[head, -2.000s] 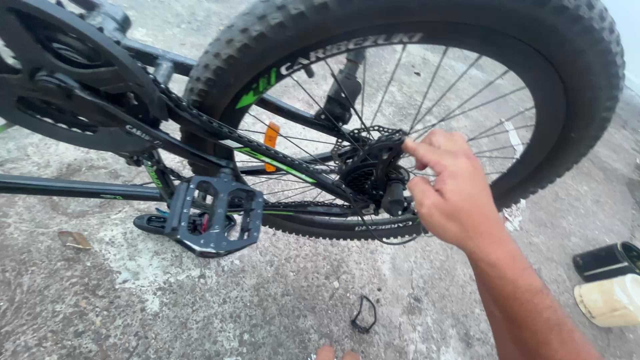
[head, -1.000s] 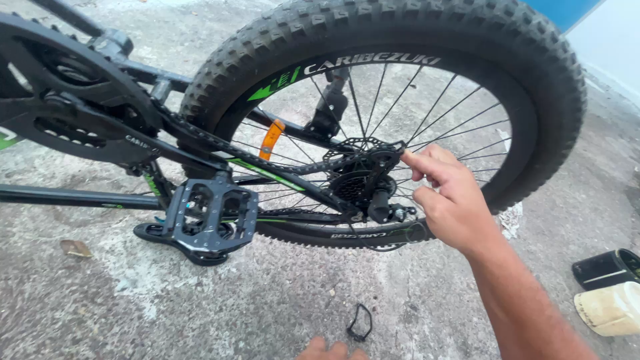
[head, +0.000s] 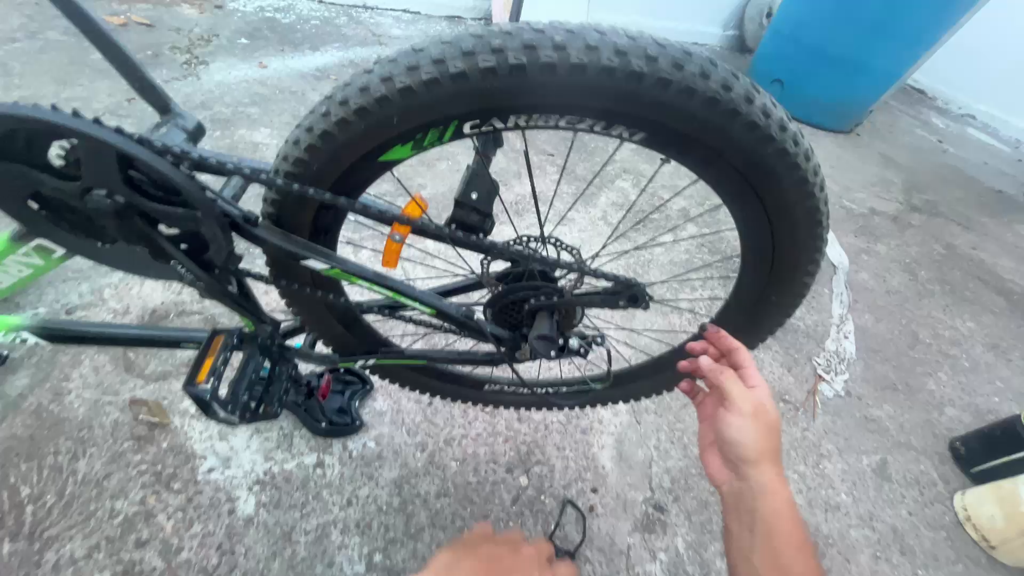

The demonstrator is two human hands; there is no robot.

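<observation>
A bicycle's rear wheel [head: 552,72] with a knobby tire fills the middle. The chain runs from the chainring [head: 104,192] to the rear derailleur [head: 592,300], which sticks out over the spokes beside the cassette [head: 520,300]. My right hand [head: 732,400] is off the bike, just right of the derailleur, fingers curled and fingertips dark; whether they pinch something small cannot be told. My left hand [head: 496,552], cut by the bottom edge and blurred, is at a small black loop-shaped part [head: 570,528] on the concrete; a grip on it cannot be made out.
A pedal [head: 240,376] and a black part with a red piece [head: 332,400] are at lower left. An orange reflector [head: 404,232] sits on the spokes. A blue container [head: 856,56] stands at upper right, with a black cylinder [head: 988,448] and a cream one [head: 992,520] at the right edge.
My right hand has left the derailleur and moved right. My left hand has come further in, beside the black loop. The pedal and crank have turned, and the derailleur has swung outward.
</observation>
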